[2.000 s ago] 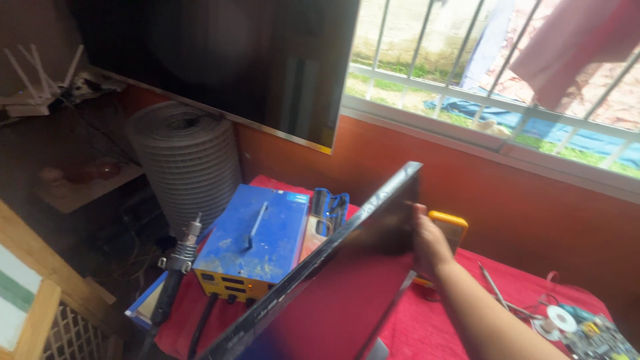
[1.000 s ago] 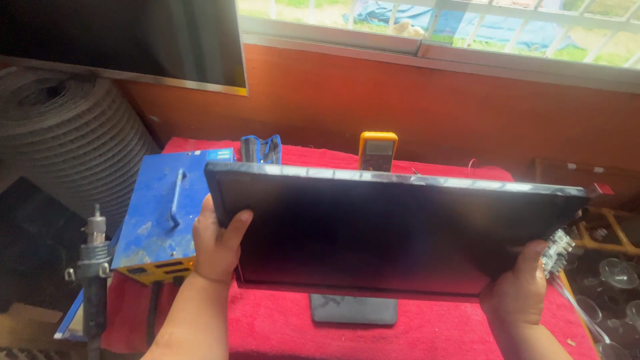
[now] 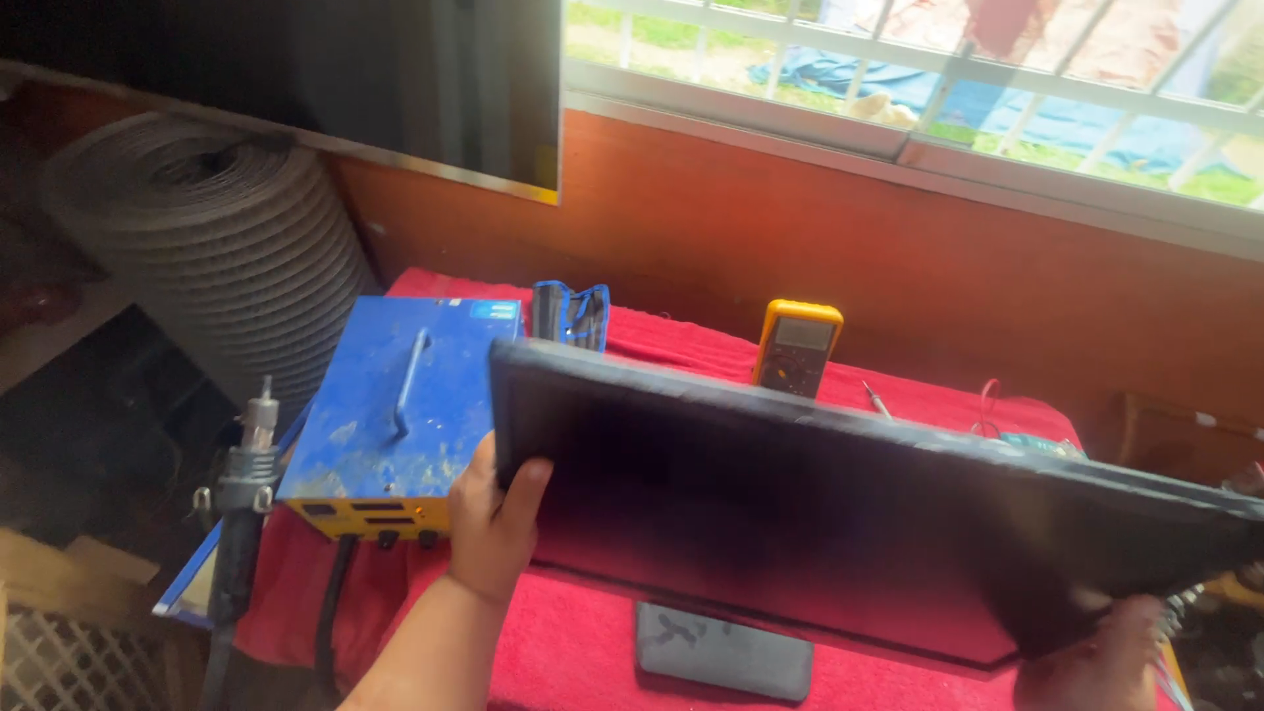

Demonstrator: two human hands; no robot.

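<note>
A black flat-screen monitor is held tilted above a red cloth, its dark glossy screen towards me. My left hand grips its left edge, thumb on the front. At its lower right corner my right hand holds the frame, blurred and partly cut off by shadow. Below the monitor's bottom edge a dark flat rectangular base shows on the cloth; whether it joins the monitor is hidden. A yellow digital multimeter stands behind the monitor's top edge.
Left of the monitor sits a blue hot-air rework station, its hot-air handpiece beside it. A blue-edged dark pouch, a probe, a mesh roll and a large panel are around. A barred window is behind.
Two seconds ago the monitor was seen steeply angled with one hand visible on it; now both hands hold it broadside, screen facing me. The view has swung.
</note>
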